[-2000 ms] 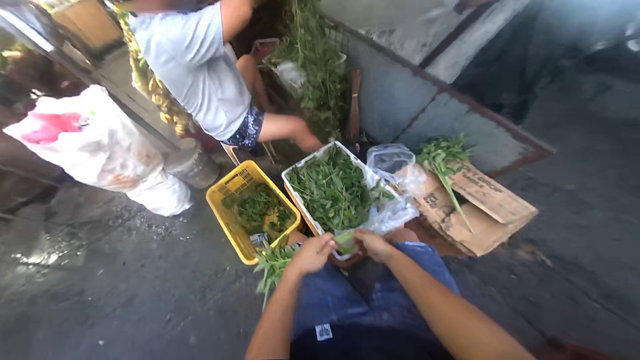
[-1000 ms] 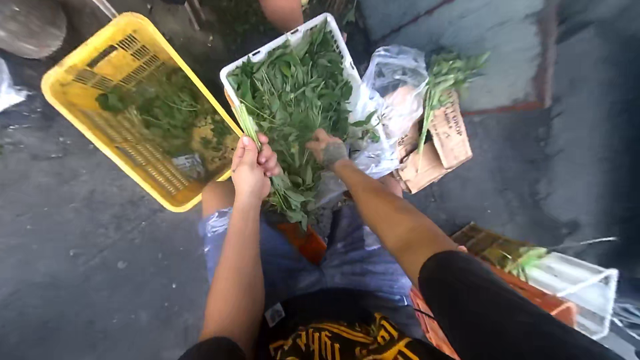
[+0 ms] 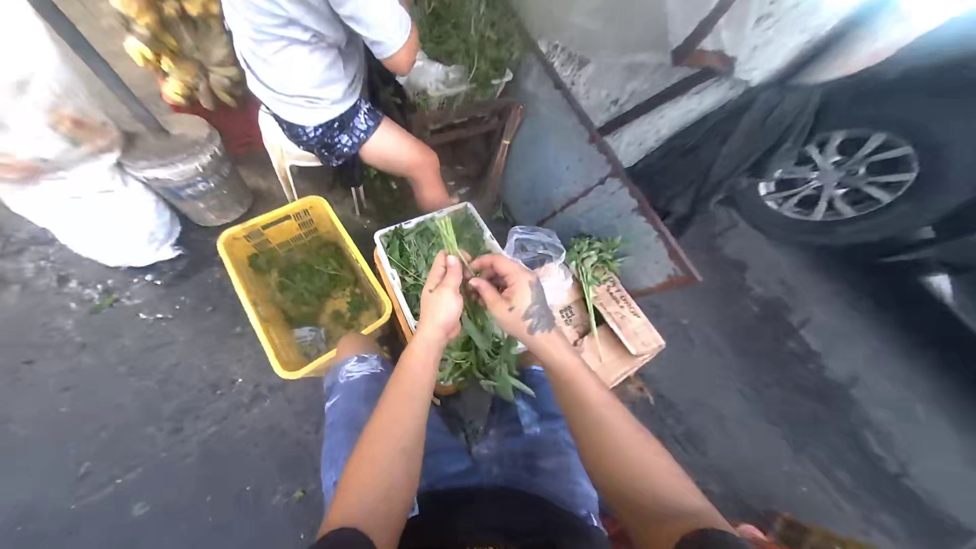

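Observation:
My left hand (image 3: pixel 442 296) is closed around a bunch of leafy green stems (image 3: pixel 450 235), whose pale stem ends point up and whose leaves hang down toward my lap. The fingers of my right hand (image 3: pixel 512 293) meet at the same stems, just beside the left; whether they pinch a stem cannot be made out. Beneath both hands stands a white plastic crate (image 3: pixel 386 276) filled with leafy greens. A yellow plastic crate (image 3: pixel 252 316) with some greens in it is to its left. Another bunch of greens (image 3: pixel 593 267) lies on flattened cardboard (image 3: pixel 629 320) at the right, by a clear plastic bag (image 3: pixel 534 245).
A person in a light shirt (image 3: pixel 305 61) sits on a white plastic chair (image 3: pixel 286 149) beyond the crates. White sacks (image 3: pixel 99 206) and a bucket (image 3: pixel 194 179) stand at the left. A metal sheet (image 3: pixel 587 206) leans behind the cardboard; a car wheel (image 3: pixel 839 175) is at right.
My right hand was down among the greens in the white crate one second ago; now it is up at the stems beside my left hand. The view has shifted strongly.

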